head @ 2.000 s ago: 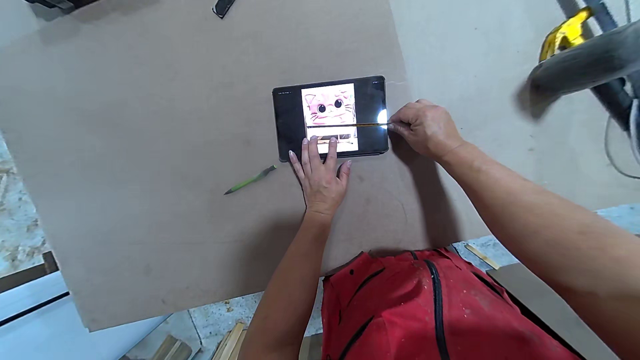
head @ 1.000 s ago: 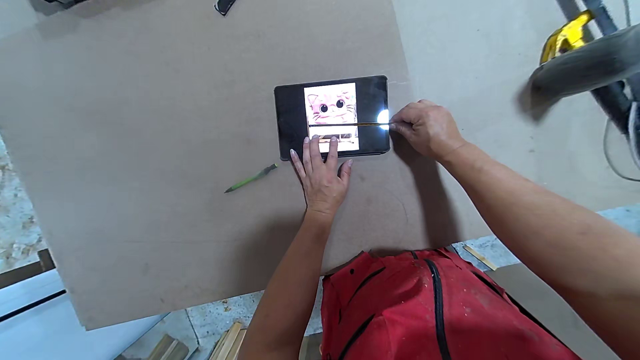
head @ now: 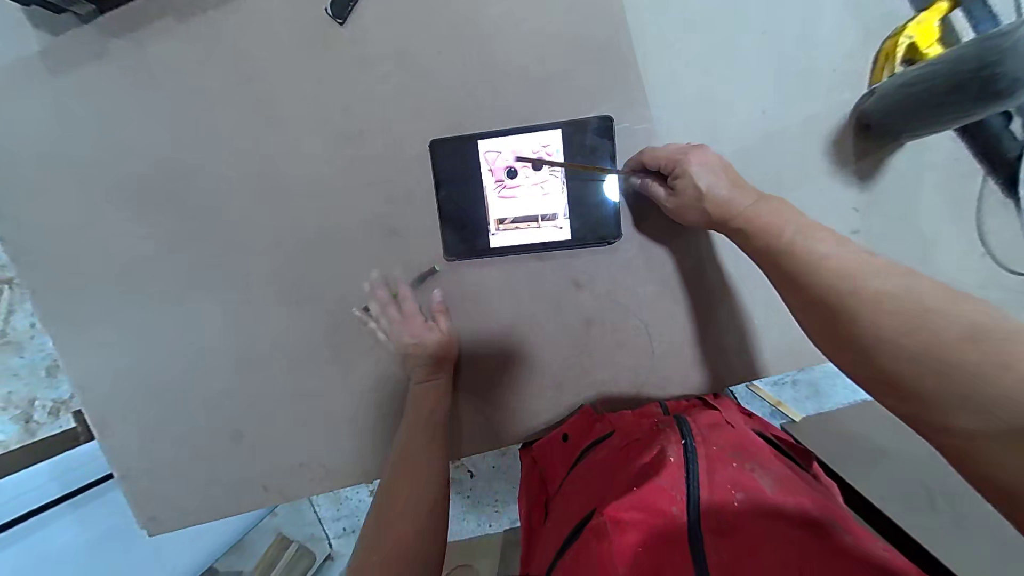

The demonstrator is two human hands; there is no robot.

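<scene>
A black tablet (head: 464, 200) lies flat on a large brown board (head: 264, 384), its screen lit with a picture of a pink cat face above a piece of furniture. My right hand (head: 680, 184) is at the tablet's right edge and pinches a thin, narrow strip (head: 588, 167), which reaches left over the cat face. The strip's exact kind cannot be told. My left hand (head: 408, 324), blurred, has its fingers spread over a pen or pencil (head: 426, 276) to the lower left of the tablet, partly covering it; no grip on it shows.
At the upper right are a yellow and black tool (head: 916, 40) and a thick grey hose (head: 944, 84) with a cable. A small black object (head: 342, 10) lies at the top edge. Wooden pieces (head: 284, 556) stand below the board's near edge, beside a white panel (head: 64, 512).
My left hand has left the tablet and moved left, over the green pen or pencil. The strip in my right hand has shifted up the screen, from below the cat face to across it.
</scene>
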